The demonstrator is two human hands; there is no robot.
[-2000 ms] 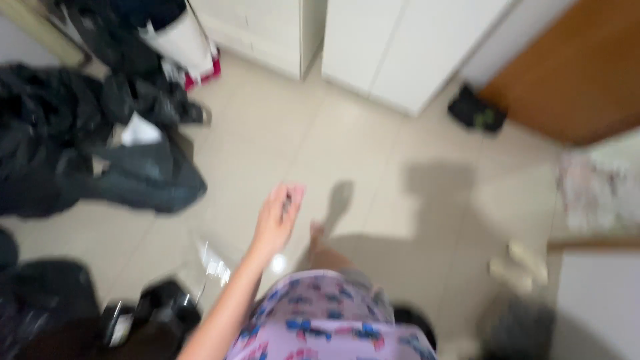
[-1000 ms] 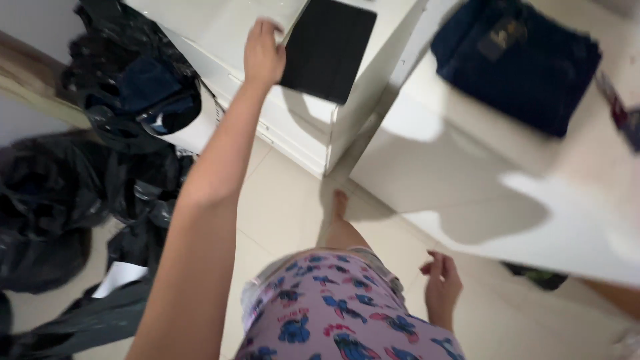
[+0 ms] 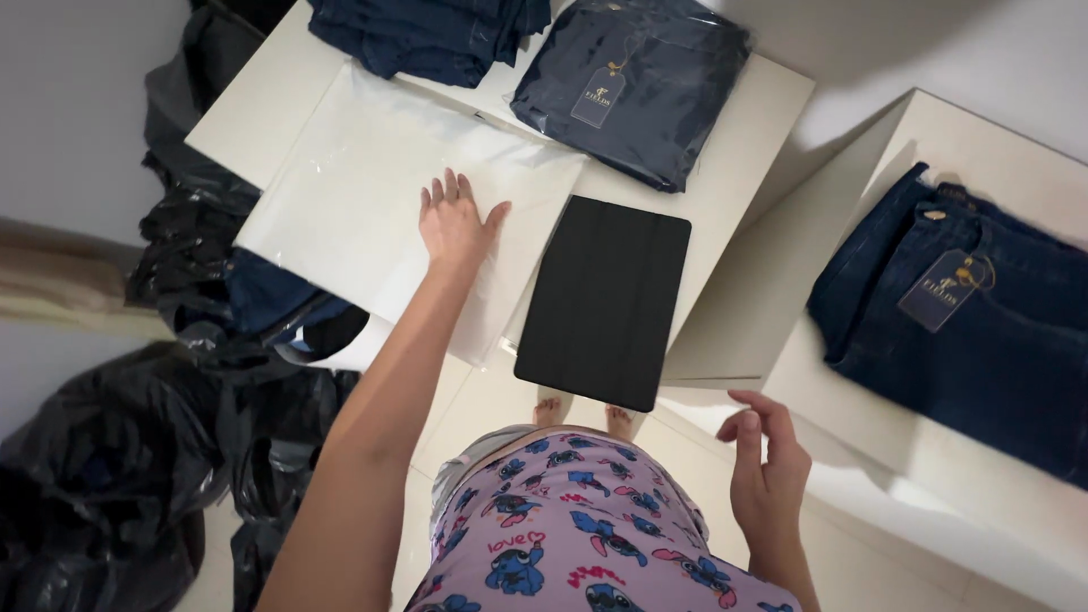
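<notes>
My left hand (image 3: pixel 455 223) lies palm down, fingers spread, on a stack of clear plastic bags (image 3: pixel 357 195) on a white cabinet top. Just right of the bags is a black tablet case (image 3: pixel 605 302), closed, at the cabinet's front edge. Behind it sits a dark folded garment in a clear bag (image 3: pixel 637 93) with a hang tag (image 3: pixel 600 95). Folded blue jeans (image 3: pixel 433 38) lie at the back, left of that garment. My right hand (image 3: pixel 769 476) hangs in the air right of my body, fingers curled, holding nothing.
Folded jeans with a tag (image 3: pixel 969 331) lie on a second white cabinet (image 3: pixel 858 408) at the right, beyond a gap. Black plastic bags (image 3: pixel 110 450) are heaped on the floor at the left. My feet stand on the tiles at the first cabinet's front.
The view has moved a lot, from the floor to the cabinet top. My left hand, beside the black case a second ago, now rests on the clear plastic bags.
</notes>
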